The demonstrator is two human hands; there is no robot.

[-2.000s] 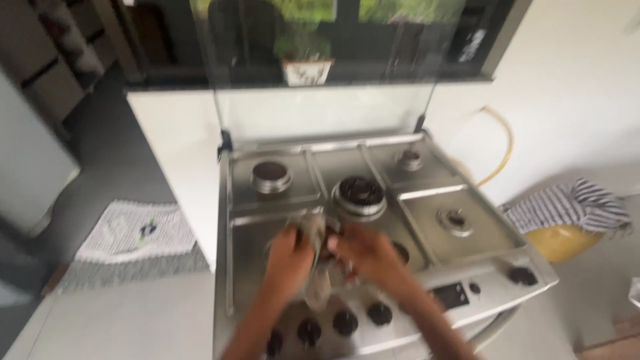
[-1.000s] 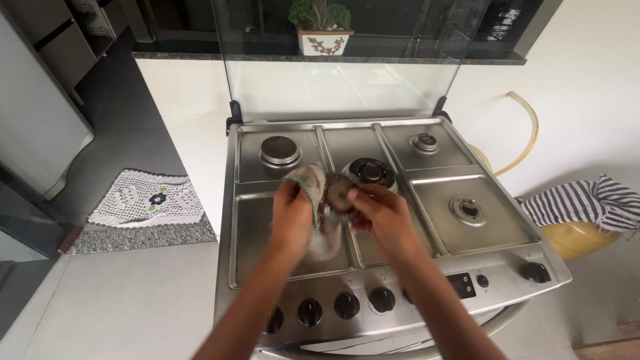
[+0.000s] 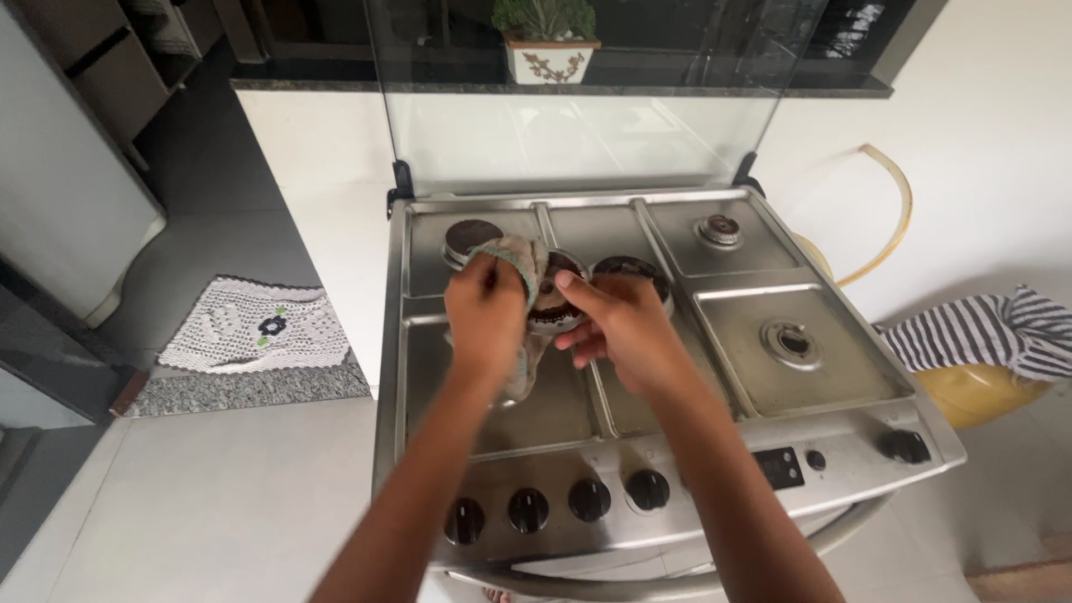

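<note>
Above the stainless steel gas stove (image 3: 586,377), my left hand (image 3: 486,314) grips a light cloth with a green edge (image 3: 523,251), part of which hangs below the fist. My right hand (image 3: 624,322) holds a round metal burner part (image 3: 554,293) by its right side, its dark-stained face showing. The cloth touches or overlaps the left rim of that part. A capped burner (image 3: 473,239) sits at the back left, a small one (image 3: 720,230) at the back right, and an uncapped burner base (image 3: 791,342) at the front right. The central burner (image 3: 632,272) is partly behind my right hand.
A raised glass lid (image 3: 586,142) stands at the stove's back, before a potted plant (image 3: 548,59) on the sill. Black knobs (image 3: 590,500) line the front panel. A striped cloth (image 3: 963,331) over a yellow container lies at right; a crocheted mat (image 3: 251,327) at left.
The burner part in my right hand shows more of its stained face than a second ago. Both hands stay close together over the stove, still with the cloth and the part.
</note>
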